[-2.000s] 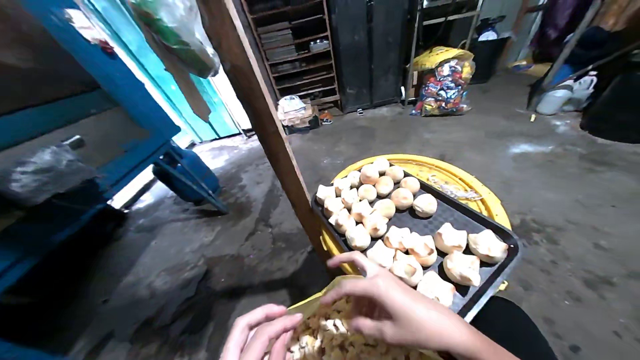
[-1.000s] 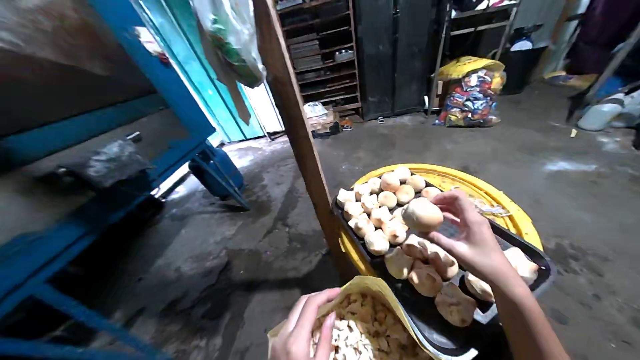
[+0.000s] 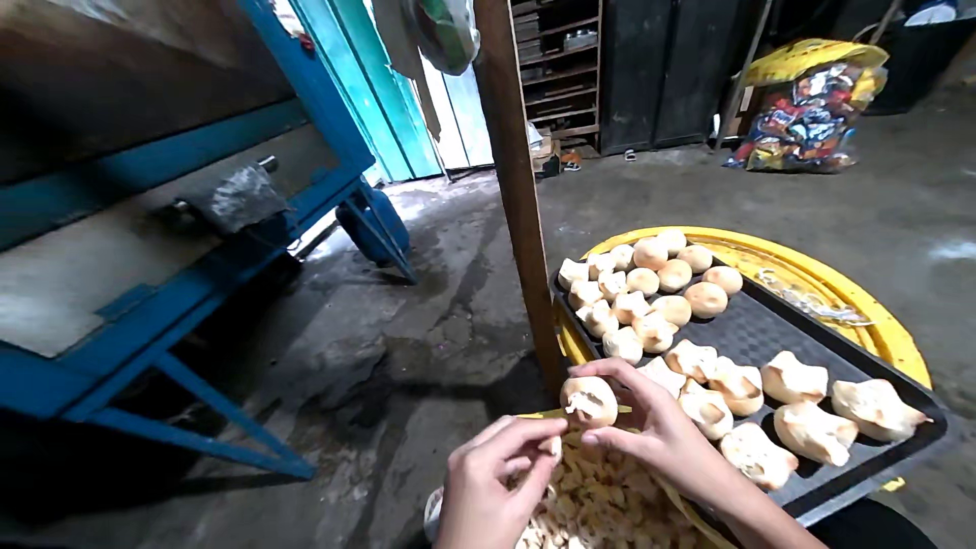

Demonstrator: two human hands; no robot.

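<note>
My right hand point(image 3: 648, 419) holds a small round bread roll point(image 3: 589, 401) with a torn opening in its side. Close to its left, my left hand point(image 3: 499, 476) pinches a small pale piece of bread point(image 3: 554, 447) between thumb and fingers. Beneath both hands is a yellow-rimmed bag or container full of torn bread pieces point(image 3: 602, 496). To the right, a black baking tray point(image 3: 755, 324) bears many rolls; smooth round ones point(image 3: 706, 300) lie toward the far end and open, hollow-looking ones point(image 3: 814, 433) toward the near end.
The tray rests on a round yellow plastic lid or top point(image 3: 884, 320). A wooden post point(image 3: 518, 191) rises just left of it. At the left stands a blue metal frame point(image 3: 206, 404). Farther back are a bag of colourful wrappers point(image 3: 808, 122) and a shelf rack point(image 3: 564, 69).
My right hand has brought a roll from above the tray to over the container of pieces. My left hand has come up beside it and now pinches a small piece.
</note>
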